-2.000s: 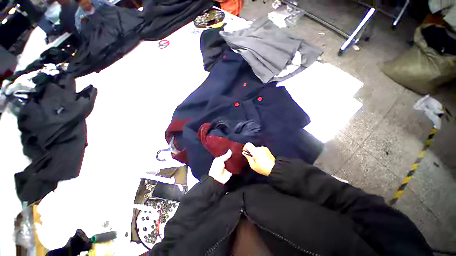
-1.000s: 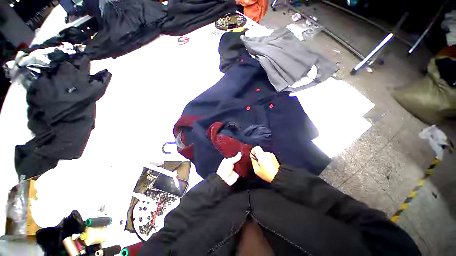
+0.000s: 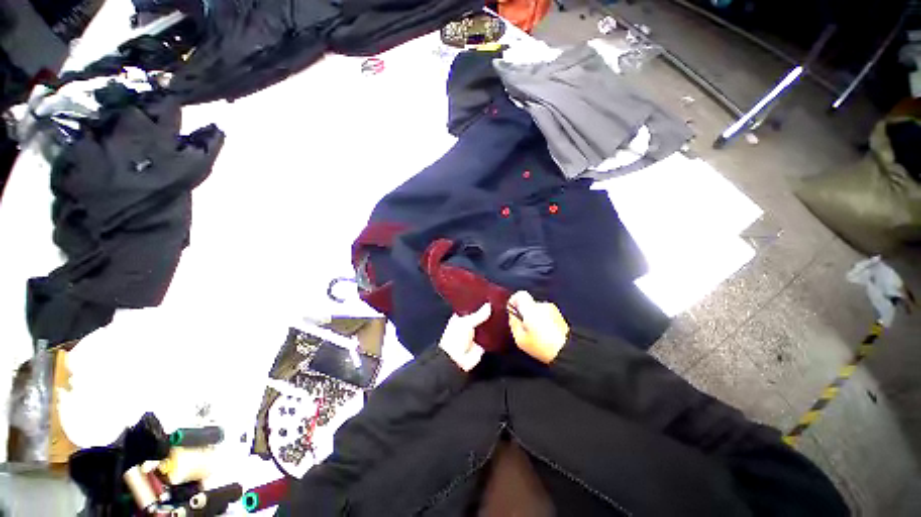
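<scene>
A navy coat (image 3: 454,182) with small red buttons lies spread in front of me. My left hand (image 3: 465,338) pinches the lower end of its dark red trim (image 3: 463,288) from the left. My right hand (image 3: 538,326) is at the trim's right edge, fingertips pinched together close to the cloth. A needle or thread is too small to make out. A hanger hook (image 3: 343,290) sticks out left of the coat's red edge.
Left of my sleeve are a button tray (image 3: 293,419) and a flat dark rectangle (image 3: 336,363). Thread spools (image 3: 265,495) stand at lower left. A grey garment (image 3: 586,106) covers the coat's far end. Black garments (image 3: 121,212) lie along the left. Scissors (image 3: 373,66) lie far up the table.
The camera view has shifted, so the table and coat appear further right, and more spools show at lower left. Both hands stay on the red trim with only slight movement.
</scene>
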